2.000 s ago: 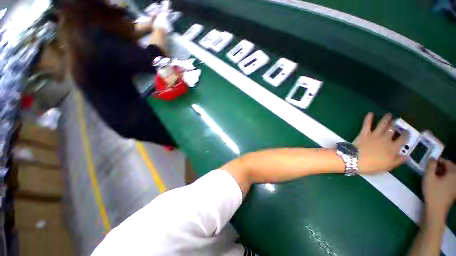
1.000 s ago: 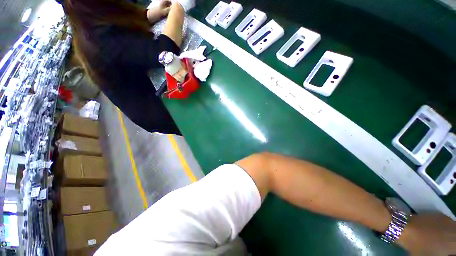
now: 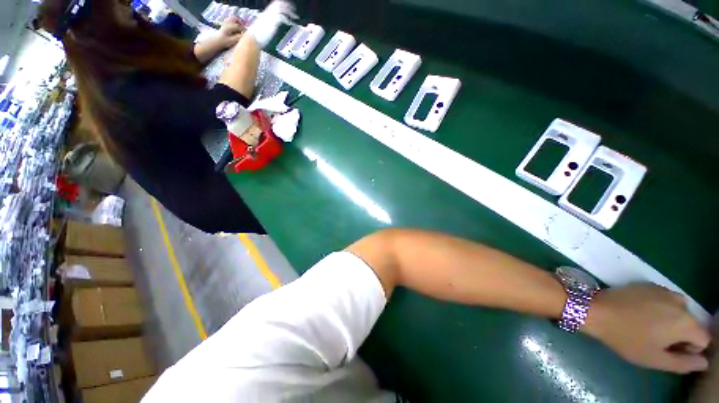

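Observation:
Two white plastic housings with rectangular windows, the nearer [image 3: 623, 183] and the farther [image 3: 582, 140], lie side by side on the dark green conveyor belt [image 3: 489, 118], just beyond the white side rail [image 3: 473, 186]. My left hand [image 3: 650, 327], with a metal watch on the wrist, is at the near side of the rail at lower right, below the pair and apart from it. Its fingers are curled and nothing shows in them. A blurred strip of skin at the right edge [image 3: 709, 374] is possibly my right hand or forearm, mostly cut off.
More housings [image 3: 433, 103] lie along the rail towards upper left. A person in black [image 3: 158, 134] works at the left with arms over the bench. A red container [image 3: 254, 149] with a bottle and white cloths stands on the glossy green worktop [image 3: 315, 220]. Cardboard boxes [image 3: 106, 307] stand beyond the floor lines.
Two seconds ago both hands were at the pair of housings. They have let go, and my left hand has drawn back to the near side of the rail. The camera view has shifted.

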